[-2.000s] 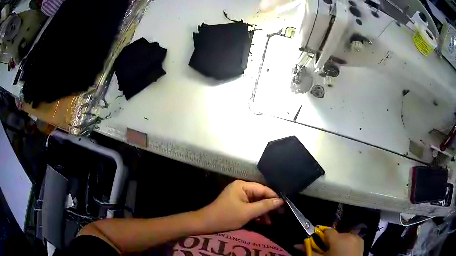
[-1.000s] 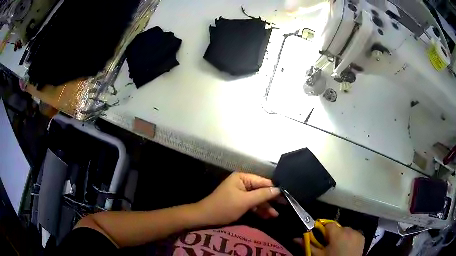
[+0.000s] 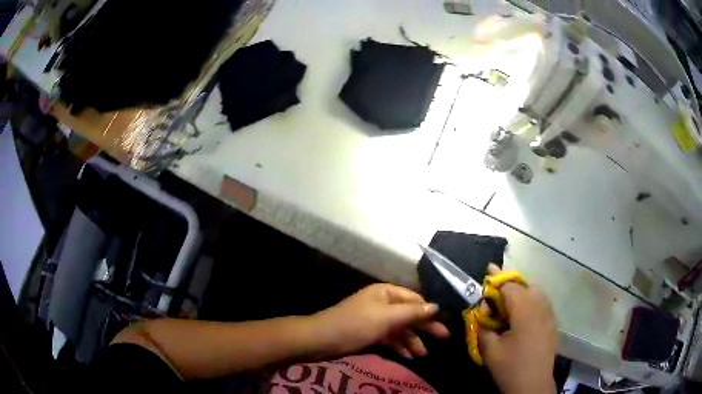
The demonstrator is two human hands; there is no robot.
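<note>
A black patch pocket lies at the table's front edge, partly hidden under the scissors and my right hand. My right hand holds scissors by their yellow handles. The blades look closed and point up and left across the pocket. A fingertip is at the pocket's right edge. My left hand is at the pocket's lower left, thumb and index finger close together, other fingers curled. Whether it grips the pocket is unclear against the dark background.
Two small black fabric heaps, left and right, lie farther back. A large black fabric stack is at the far left. The white sewing machine stands at right. A dark rectangular object is at the right corner.
My right hand and the scissors have moved up over the pocket; the blade tips have left my left fingertips. The pocket's orientation has changed. The whole view has shifted and tilted.
</note>
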